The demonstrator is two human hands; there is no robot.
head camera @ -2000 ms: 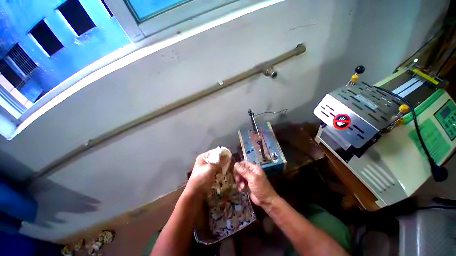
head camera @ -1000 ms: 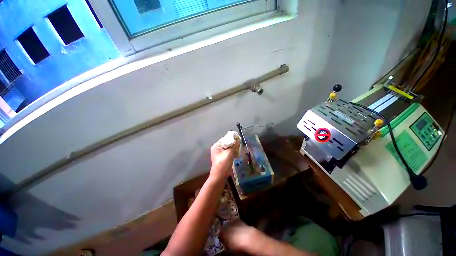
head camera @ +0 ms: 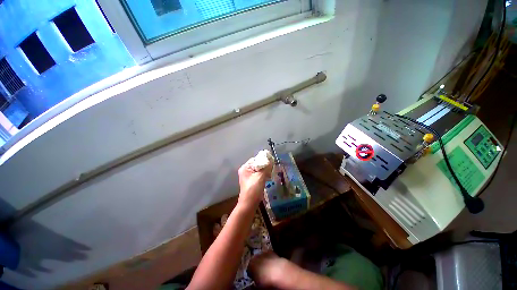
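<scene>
My left hand (head camera: 251,184) is shut around a crumpled cream-white bunch of pieces (head camera: 261,161), which shows above the fist. It is held up beside the dark rod of the small blue machine (head camera: 289,205). My right hand (head camera: 262,267) is low at the box, its fingers hidden among the loose pieces, so what it holds cannot be seen. The brown open box (head camera: 205,218) holds cream, white and brownish loose pieces (head camera: 258,238). My left forearm covers part of the box.
A cream and green machine (head camera: 431,192) with a slotted silver guard stands at the right on a wooden stand. A black cable with a plug (head camera: 473,204) hangs over it. A pipe (head camera: 170,137) runs along the white wall below the window. A pale grey-white stool (head camera: 467,266) is at lower right.
Since two seconds ago, my right hand has moved from beside the bunch down into the box. My left hand still holds the bunch, now nearer the blue machine's rod. The view has shifted.
</scene>
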